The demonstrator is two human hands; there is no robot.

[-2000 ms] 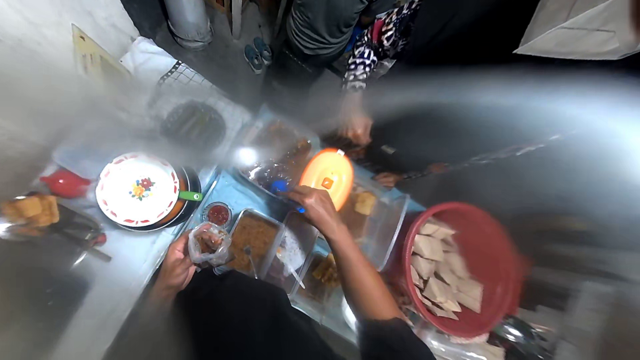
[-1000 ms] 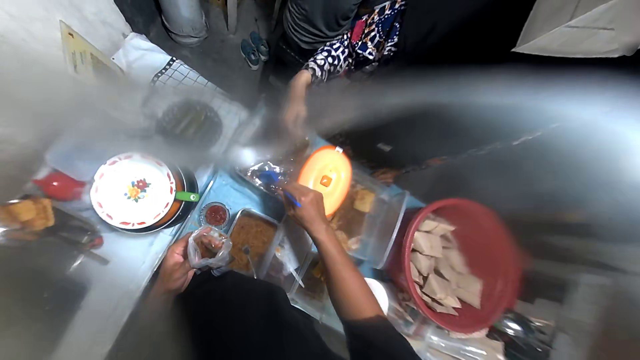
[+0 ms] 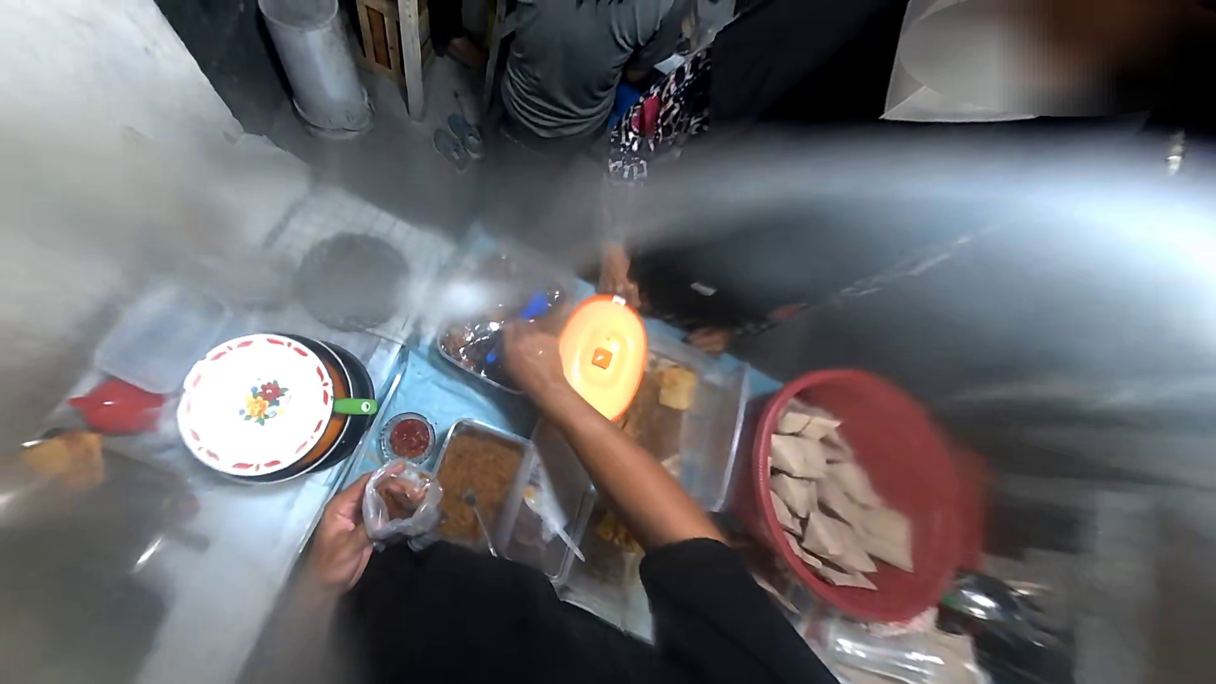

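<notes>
My left hand (image 3: 344, 540) grips a clear plastic bag (image 3: 400, 502) with brown food inside, its mouth open upward. My right hand (image 3: 534, 361) reaches over a clear container of dark food (image 3: 472, 353), beside an orange oval lid (image 3: 608, 359). Blue pieces show close to its fingers; glare hides what exactly the fingers hold. Between my hands are a small bowl of red sauce (image 3: 410, 437) and a tray of brown food (image 3: 483, 475) with a spoon in it. Another clear container (image 3: 532, 532) with a white utensil stands next to the tray.
A pot with a floral enamel lid (image 3: 256, 404) and a green-handled utensil (image 3: 354, 407) stands left. A red basket of folded brown paper packets (image 3: 763, 456) is at right. Across the table, a co-worker's hand (image 3: 617, 271) is near the orange lid. Blur veils parts of the view.
My right hand has moved left from beside the orange lid, over the dark food container. The other person's hand has moved right, close to the lid. My left hand still holds the bag.
</notes>
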